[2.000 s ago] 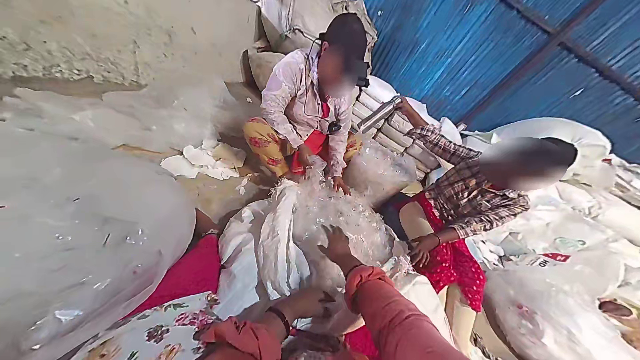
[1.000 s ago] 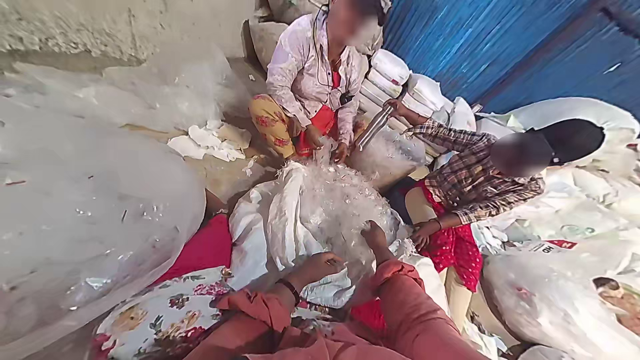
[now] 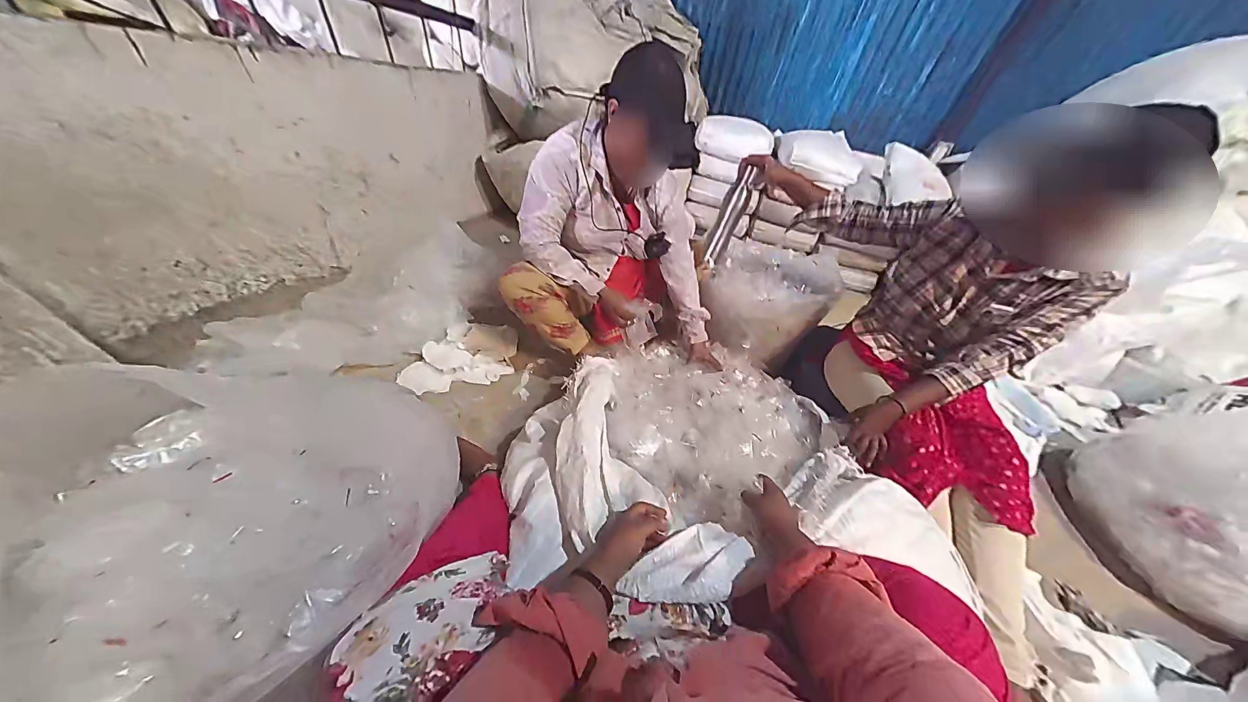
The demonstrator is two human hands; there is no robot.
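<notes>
A white woven sack (image 3: 585, 458) lies wide at its mouth, full of clear plastic scraps (image 3: 702, 419). At the sack's near left edge is my left hand (image 3: 629, 536), its fingers curled at the white cloth; whether they pinch it cannot be told. My right hand (image 3: 775, 512) rests at the near right side of the scraps, its fingertips touching them or the sack's rim, with the grip unclear. Across the sack a co-worker (image 3: 604, 224) has one hand on the scraps and a bit of clear plastic in the other hand.
A second person in a checked shirt (image 3: 936, 283) sits at the right, holding a shiny metallic object (image 3: 729, 214). A large heap of clear plastic (image 3: 244, 526) fills the left. White paper-like scraps (image 3: 458, 361) lie beyond it. Stacked white sacks (image 3: 731, 141) stand before a blue corrugated wall (image 3: 829, 58).
My left hand has moved from low near my lap up to the sack's near edge. My right hand has drawn back from the middle of the scraps to their near side.
</notes>
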